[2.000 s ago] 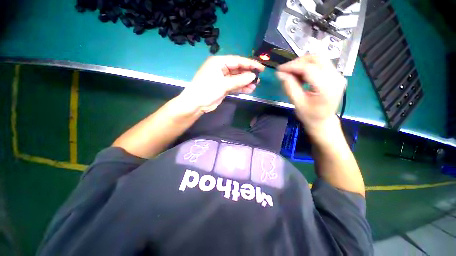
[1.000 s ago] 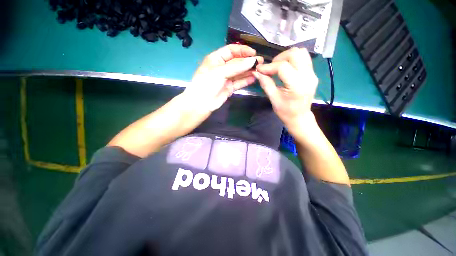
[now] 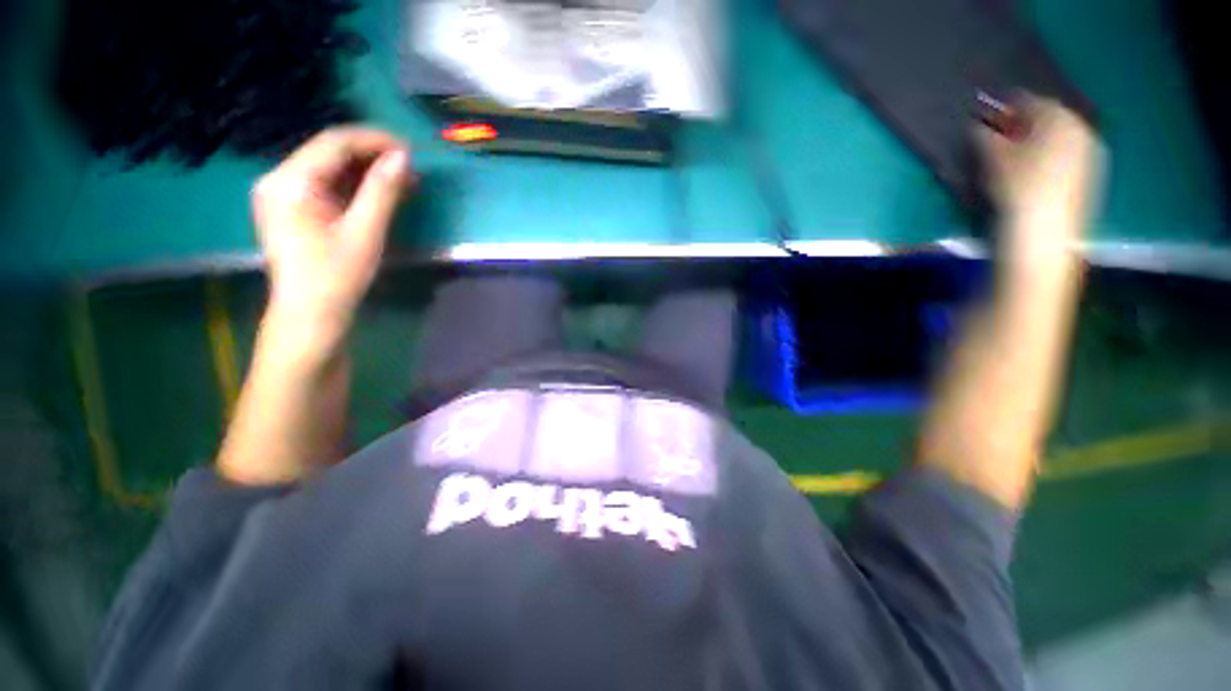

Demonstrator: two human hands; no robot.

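Observation:
The frame is blurred. My left hand (image 3: 324, 209) is over the bench's front part, just right of and below the loose heap of black parts (image 3: 203, 74). Its thumb and fingers are curled near each other; whether they hold a small part cannot be seen. My right hand (image 3: 1040, 169) is over the front end of the black slotted tray (image 3: 918, 81), its fingers at the tray's surface. What is at those fingertips is too blurred to tell.
The fixture machine (image 3: 567, 61) with a silver top and a lit red-orange switch (image 3: 470, 132) stands between my hands at the back. A black cable (image 3: 767, 189) runs to the bench's pale edge (image 3: 608, 251). A blue crate (image 3: 857, 400) is below the edge.
My hands have parted from around the black part in front of the machine. The left moved towards the heap, the right to the tray. The view has shifted, so the machine appears further left.

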